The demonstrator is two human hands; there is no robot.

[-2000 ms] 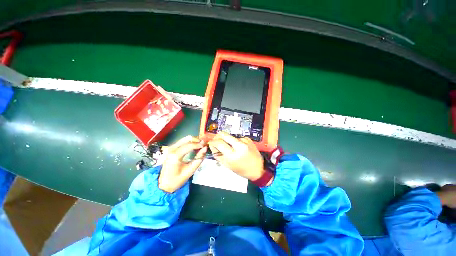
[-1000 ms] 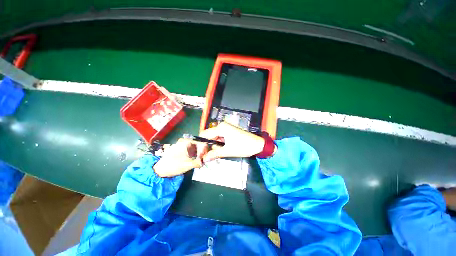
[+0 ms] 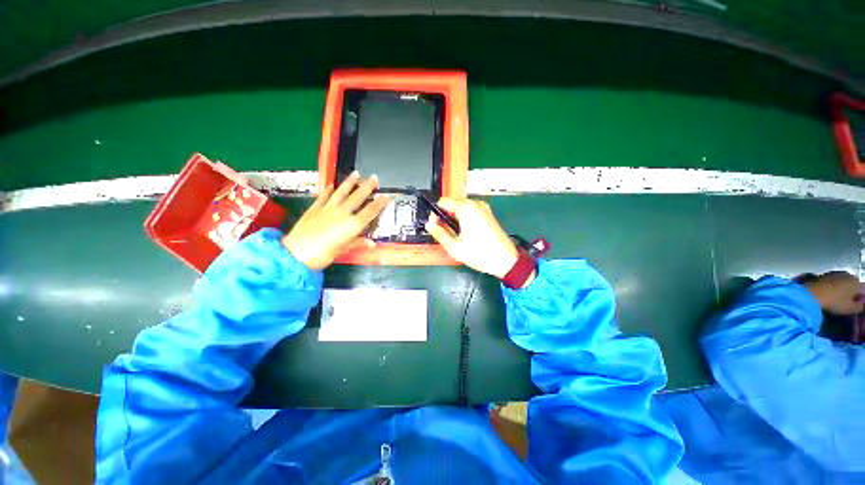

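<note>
The black tablet unit (image 3: 396,142) lies in the red-orange carrier tray (image 3: 457,123), its silver-white mainboard (image 3: 402,218) at the near end. My left hand (image 3: 334,223) lies over the tray's near-left corner, fingers spread, fingertips on the device beside the board. Whether it pinches a small part is not clear. My right hand (image 3: 474,232) is at the near-right side and holds a thin dark pen-like tool (image 3: 438,214), its tip at the upper right of the board. A dark red strap (image 3: 521,269) is on my right wrist.
A red parts bin (image 3: 180,220) with pale pieces stands at left. A white sheet (image 3: 374,315) lies below the tray. A coiled black cord (image 3: 465,355) runs to the bench edge. Another person's blue sleeve (image 3: 773,332) is at right. Another red carrier (image 3: 847,133) shows at the far right.
My hands have parted and moved up from below the tray onto the device. The dark tool, earlier between both hands, now points at the board. The view has shifted, uncovering the white sheet.
</note>
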